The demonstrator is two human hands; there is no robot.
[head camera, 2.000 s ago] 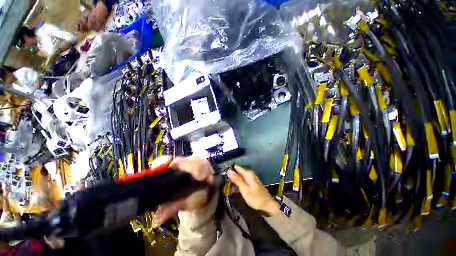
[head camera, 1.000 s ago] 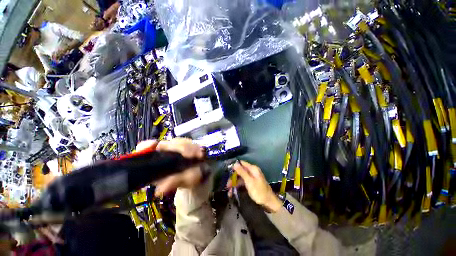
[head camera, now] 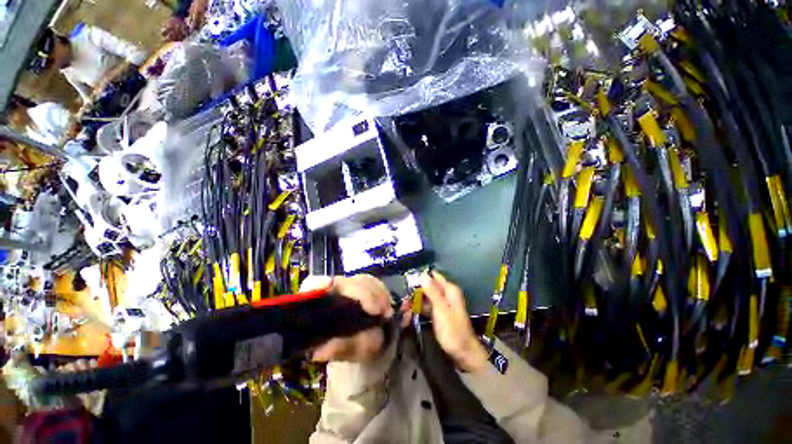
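Note:
My left hand [head camera: 363,314] is closed around the front of the black electric screwdriver [head camera: 260,338], which has a red strip and lies nearly level, its cord end to the left. My right hand [head camera: 452,319] holds a small silver camera module [head camera: 417,279] at its fingertips, with a yellow-banded cable tail [head camera: 418,302] hanging down. The screwdriver's front end is close to the module; the tip is hidden by my left fingers, so contact cannot be told. The white fixture [head camera: 349,178] with square openings stands just beyond my hands, its lower white block [head camera: 382,244] nearest them.
Cable piles with yellow bands lie at left [head camera: 247,182] and right [head camera: 638,182]. Behind the fixture are a crumpled clear bag [head camera: 391,56] and a dark heap of black parts [head camera: 443,143]. White housings [head camera: 117,186] lie far left, a blue bin [head camera: 260,48] back left.
The screwdriver's front end swung back from the fixture's front towards the module in my right hand. A white piece seen in the fixture's opening now looks different. The view shifted slightly.

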